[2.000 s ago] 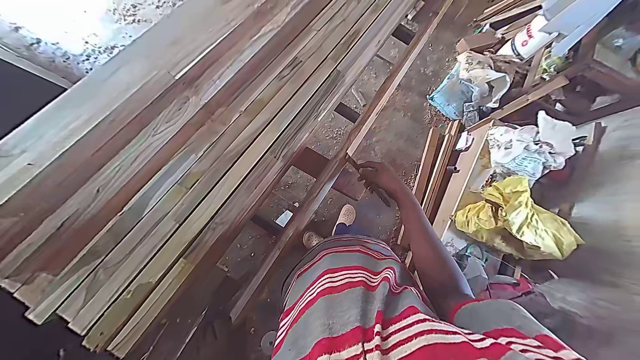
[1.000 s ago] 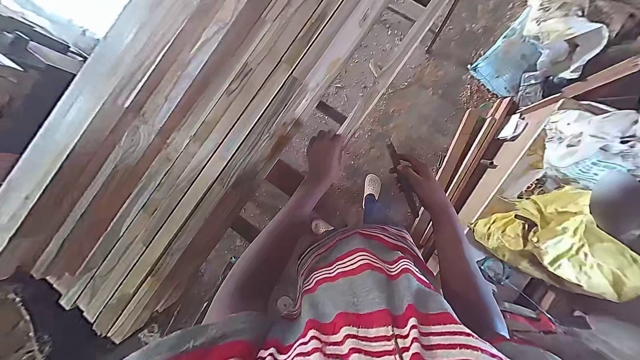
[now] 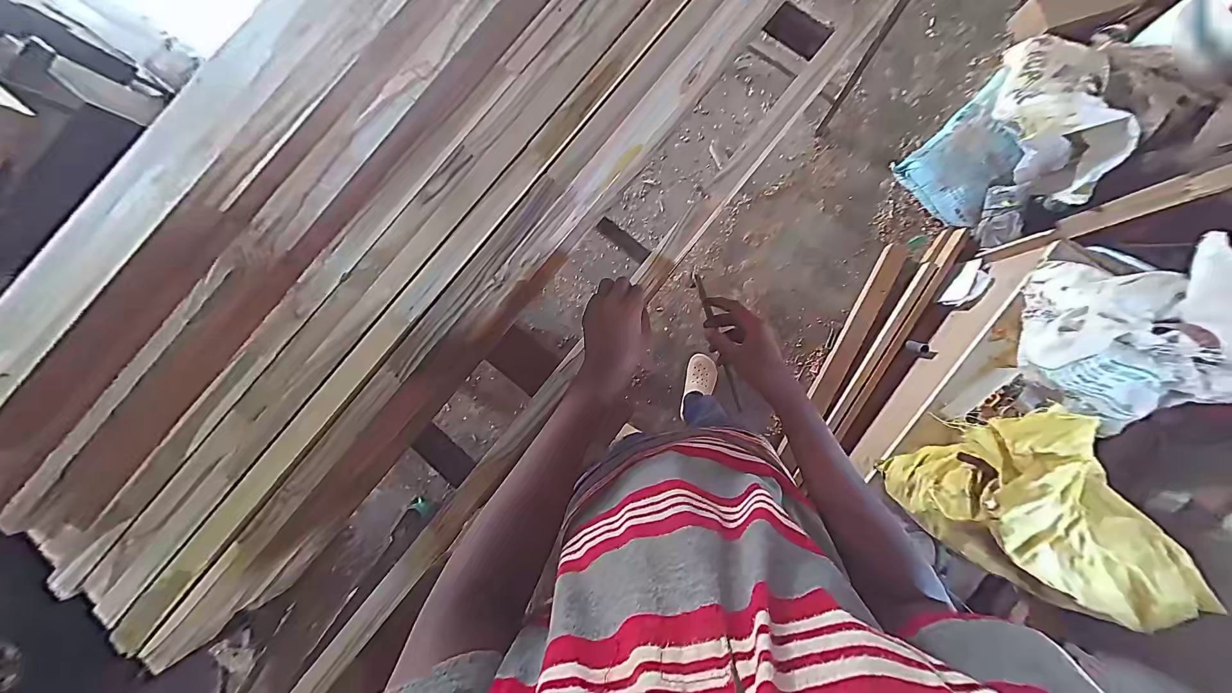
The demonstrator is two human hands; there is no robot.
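My left hand (image 3: 616,332) rests on a long narrow wooden strip (image 3: 717,197) that runs diagonally beside the larger boards; its fingers curl over the strip, and whether they grip it is hard to tell. To the right of it, my right hand (image 3: 746,339) is closed around a thin, dark, stick-like tool (image 3: 703,294), whose exact kind is unclear. The tool points up and away from me, over the floor. Long wooden boards (image 3: 385,298) lie side by side to the left of both hands, with dark crosspieces (image 3: 525,358) between them and the strip.
Several wood offcuts (image 3: 876,337) lean at the right, near a yellow plastic sack (image 3: 1049,510) and white and blue bags (image 3: 1107,327). Another crumpled bag (image 3: 972,144) lies farther back. Wood shavings cover the floor (image 3: 818,212). A light clog (image 3: 701,375) shows below my hands.
My left hand, not visible two seconds ago, came into view at the strip. My right hand, earlier at the strip's edge, is now off to its right with the tool.
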